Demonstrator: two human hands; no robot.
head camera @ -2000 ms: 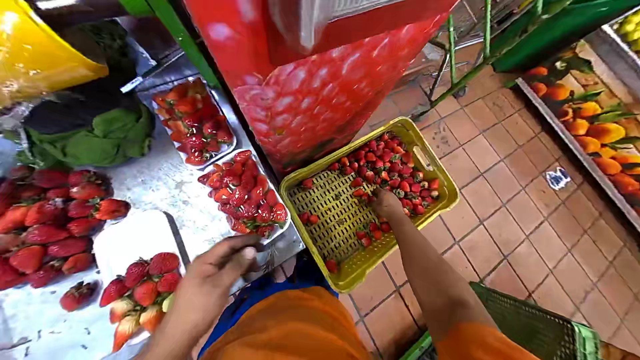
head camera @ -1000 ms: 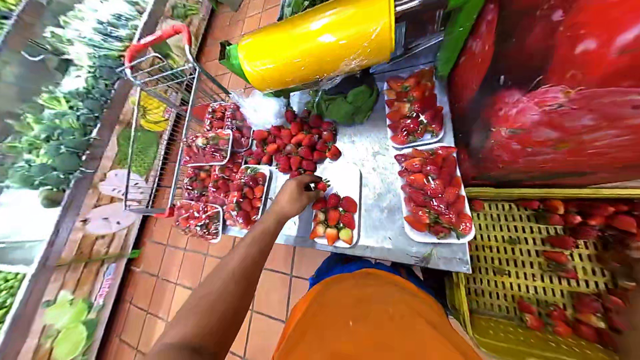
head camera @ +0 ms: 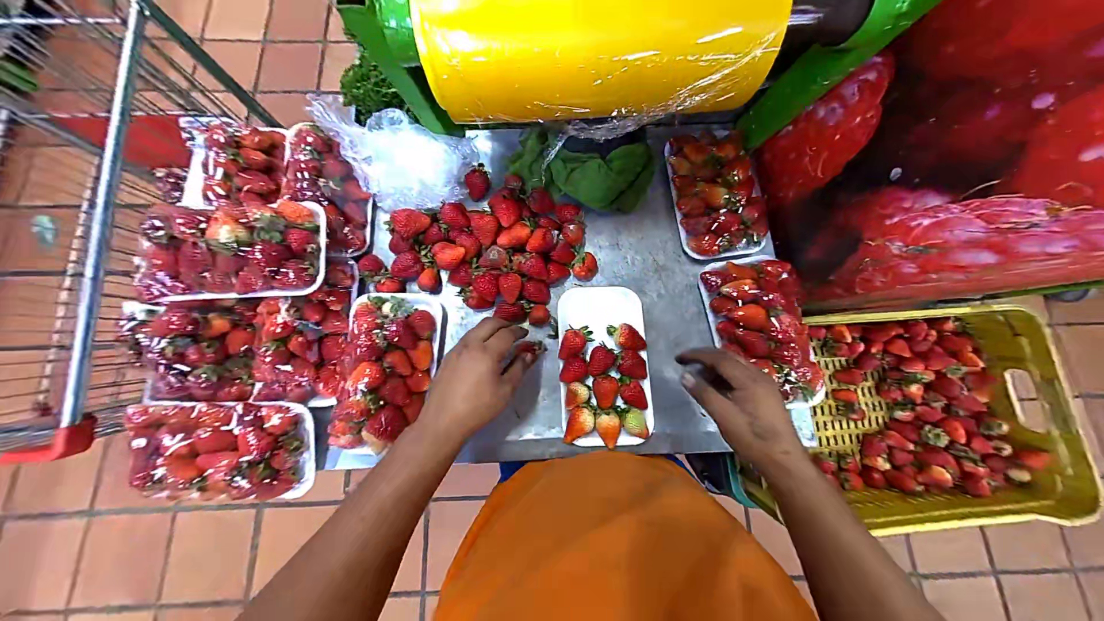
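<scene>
A white foam tray [head camera: 601, 305] lies on the metal table between my hands, with rows of strawberries over all but its far end. To its left, my left hand [head camera: 481, 375] has a strawberry [head camera: 529, 348] at its fingertips, just below a loose pile of strawberries [head camera: 492, 246]. My right hand [head camera: 740, 398] hovers between that tray and a wrapped tray of strawberries [head camera: 759, 323]; its fingers are slightly curled and apart, and nothing shows in them. Another wrapped tray [head camera: 716, 194] lies farther back on the right.
Several wrapped strawberry trays [head camera: 226, 453] are stacked at the left, beside a wire shopping cart [head camera: 99, 233]. A yellow plastic crate [head camera: 1056, 431] with strawberries stands at the right. A yellow roll [head camera: 604, 56], crumpled clear film [head camera: 414, 159] and a green cloth-like bundle [head camera: 604, 177] are at the back.
The view has swung from the crate to the table. Two seconds ago my right hand was among the crate's strawberries; now it is over the table. More strawberries lie on the white tray.
</scene>
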